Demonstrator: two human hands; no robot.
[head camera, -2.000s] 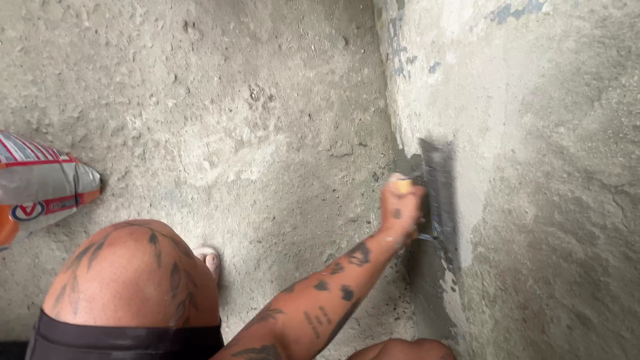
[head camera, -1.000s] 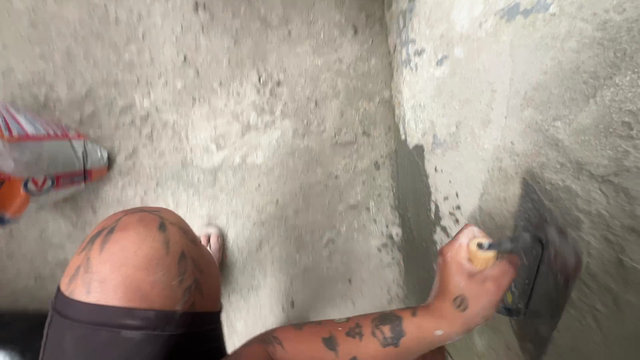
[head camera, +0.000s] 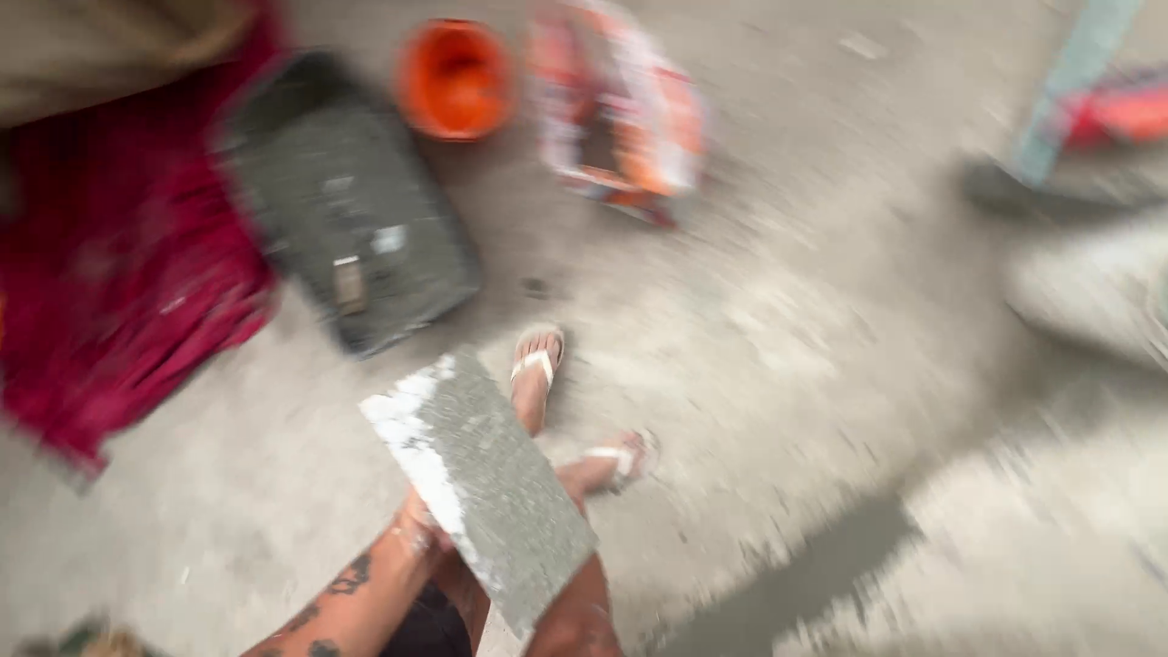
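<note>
My left hand (head camera: 424, 529) grips a flat rectangular plate (head camera: 516, 497) from below at its left edge. Grey mortar covers much of the plate, and the strip along its left side looks white. The tattooed forearm comes in from the lower left. My right hand is out of sight, and so is the trowel. Beyond the plate lies a dark rectangular tub (head camera: 411, 274) of grey mortar, with a small tan piece (head camera: 349, 285) in it, too blurred to name. At the lower right runs a strip of darker, wet-looking mortar (head camera: 803, 575).
An orange bucket (head camera: 456, 80) stands right of the tub, beside an orange and white bag (head camera: 671, 119). Dark red cloth (head camera: 137, 274) spreads at the left. My sandalled feet (head camera: 537, 374) are on the rough floor. A pale green upright (head camera: 1063, 100) and a whitish object (head camera: 1095, 292) are at the right.
The view has swung to the tub and bucket. Earlier my right hand worked a trowel against the rough wall; now that hand and trowel are out of view and a mortar-covered plate shows.
</note>
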